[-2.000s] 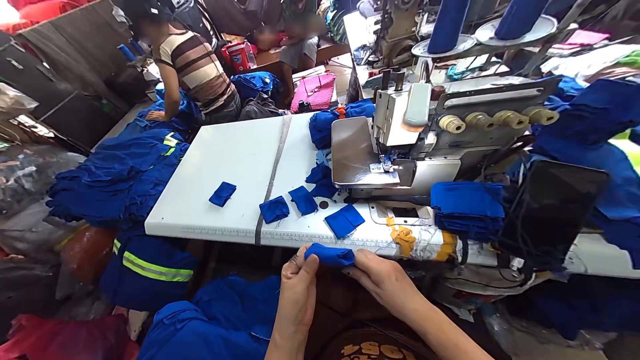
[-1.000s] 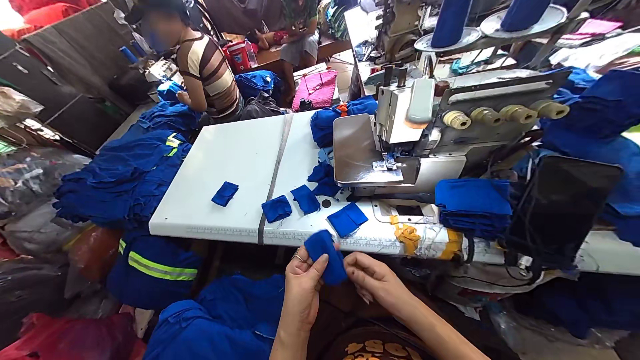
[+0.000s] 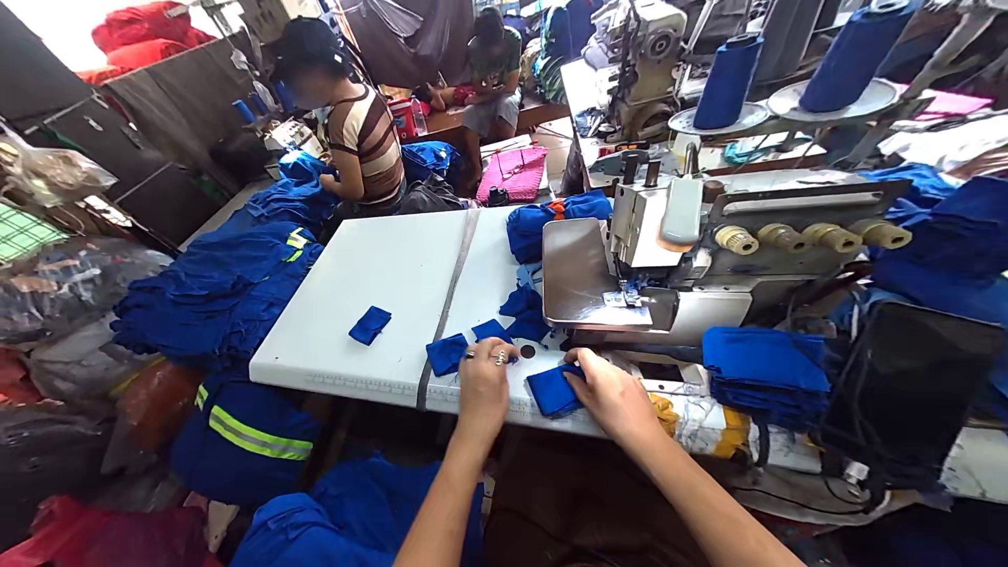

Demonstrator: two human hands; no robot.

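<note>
My left hand [image 3: 488, 370], with rings on its fingers, is over the front of the white sewing table [image 3: 362, 268], its fingertips at a small blue fabric piece [image 3: 492, 331]; whether it grips it is unclear. Another folded blue piece [image 3: 447, 354] lies just left of it. My right hand [image 3: 610, 386] has thumb and fingers on a folded blue fabric piece [image 3: 554, 391] at the table's front edge. Farther left lies one more blue piece [image 3: 370, 325]. An overlock sewing machine [image 3: 669, 236] stands beyond my right hand, with crumpled blue scraps [image 3: 525, 313] beside its metal plate.
A stack of blue fabric pieces [image 3: 764, 370] sits right of my right hand, near a black padded object [image 3: 913, 386]. Blue thread cones [image 3: 728, 83] stand behind the machine. Blue garments [image 3: 228, 291] are heaped at left. A person [image 3: 366, 142] works beyond them; another sits farther back.
Both hands have moved forward from in front of the table onto its front part. The blue piece they held between them earlier is no longer held up there.
</note>
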